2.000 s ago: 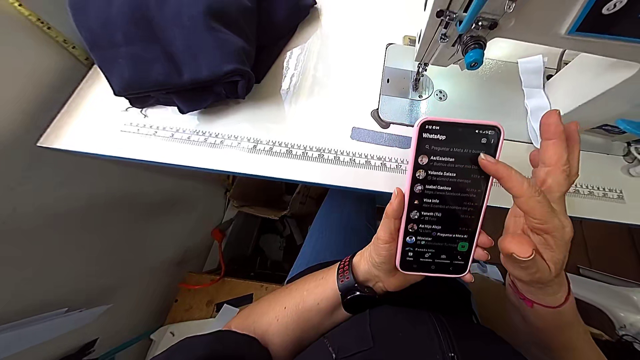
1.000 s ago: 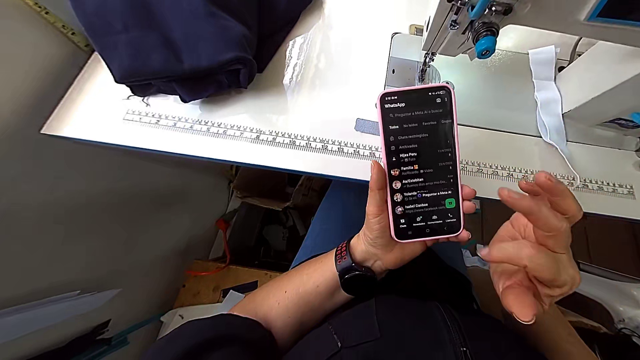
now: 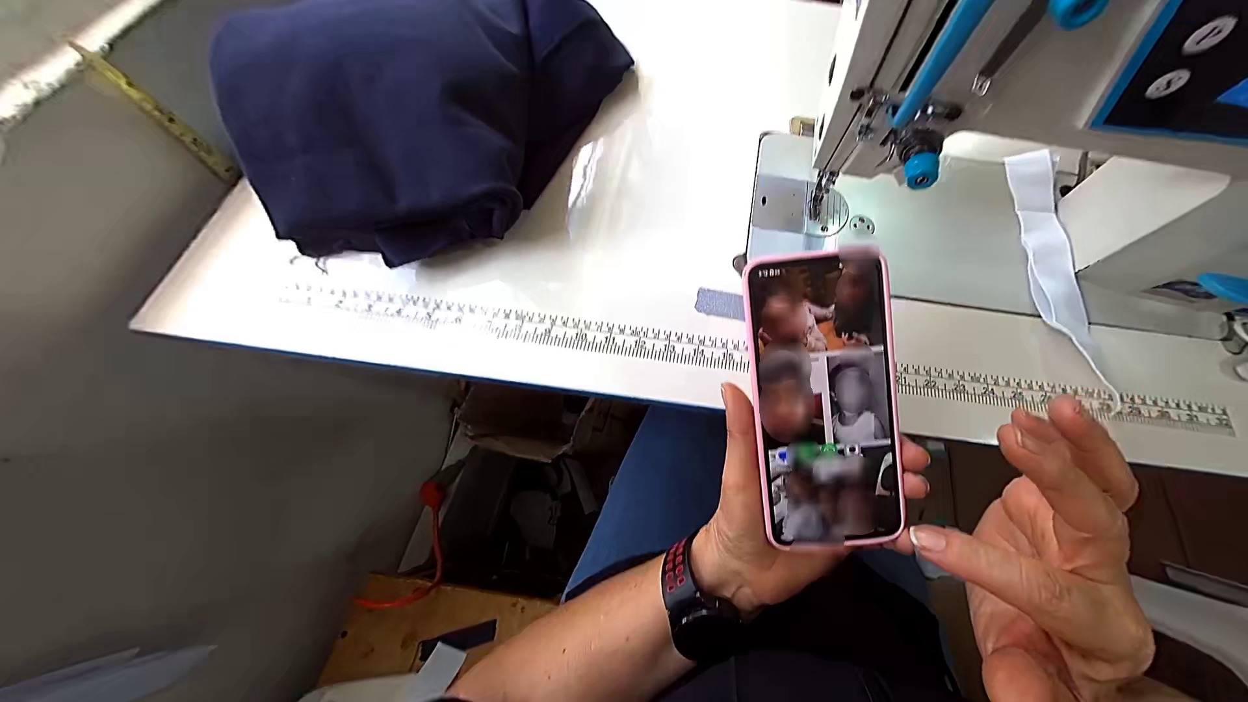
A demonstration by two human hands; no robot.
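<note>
A smartphone in a pink case [image 3: 824, 400] is held upright in my left hand [image 3: 770, 546], thumb along one side and fingertips round the other. Its lit screen shows several pictures. My right hand [image 3: 1063, 575] is empty, fingers apart, with the index fingertip close to the phone's lower right corner. Beyond the phone stands a sewing machine [image 3: 1033, 88], its presser foot [image 3: 821, 200] over the needle plate. A folded dark blue cloth [image 3: 390, 127] lies on the white table at the left.
A printed ruler scale [image 3: 585, 336] runs along the front edge of the white table [image 3: 409, 356]. A white elastic strip [image 3: 1053, 253] lies on the machine bed, and a small grey fabric piece [image 3: 720, 302] is behind the phone. A yellow tape measure [image 3: 161, 117] hangs at the left.
The phone's screen has changed from a chat list to a set of pictures. My right index finger was on the screen two seconds ago and is now beside the phone's lower corner.
</note>
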